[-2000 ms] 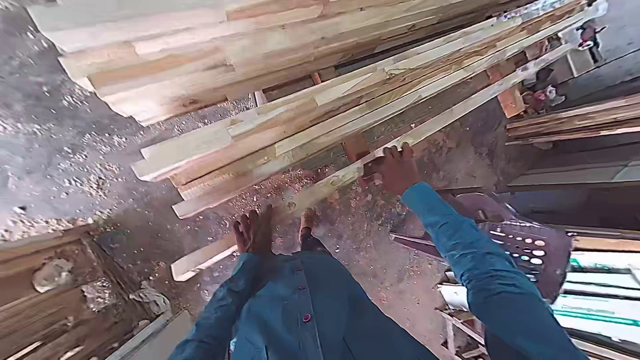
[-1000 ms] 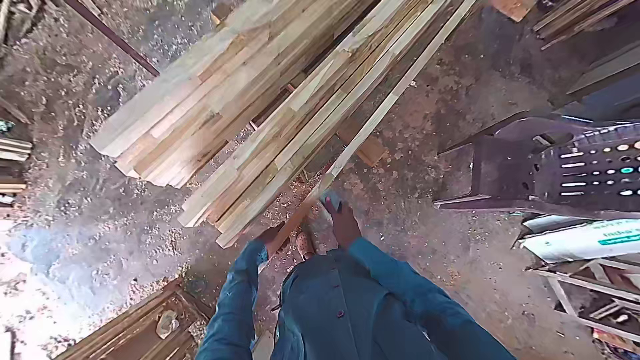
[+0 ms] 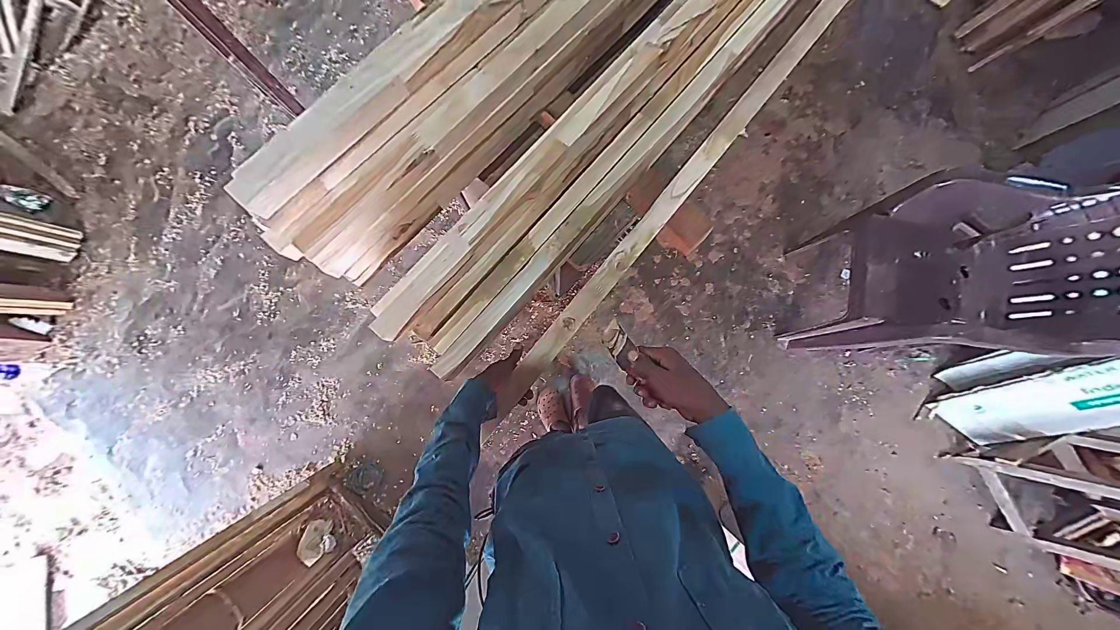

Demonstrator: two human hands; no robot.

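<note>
My left hand (image 3: 505, 378) grips the near end of a long, narrow wooden strip (image 3: 617, 260), which slants away up and to the right. My right hand (image 3: 672, 382) is closed around a small dark hand tool (image 3: 623, 347) with a pale tip, just right of the strip and apart from it; its exact kind cannot be told. Left of the strip lies a row of long wooden strips (image 3: 525, 236) side by side. Beyond it is a wider group of pale boards (image 3: 385, 149). A reddish wooden block (image 3: 683, 229) shows beneath the held strip.
A dark plastic chair (image 3: 910, 262) lies at the right, above a white printed package (image 3: 1032, 402) and a wooden frame (image 3: 1006, 499). More timber (image 3: 262, 560) lies at the lower left. Shavings are scattered over the floor (image 3: 201, 350). My feet stand close below the strip.
My right hand has come off the strip to its right side, and a small tool now shows in it. My left hand stays at the strip's near end. The view has turned since the oldest frame.
</note>
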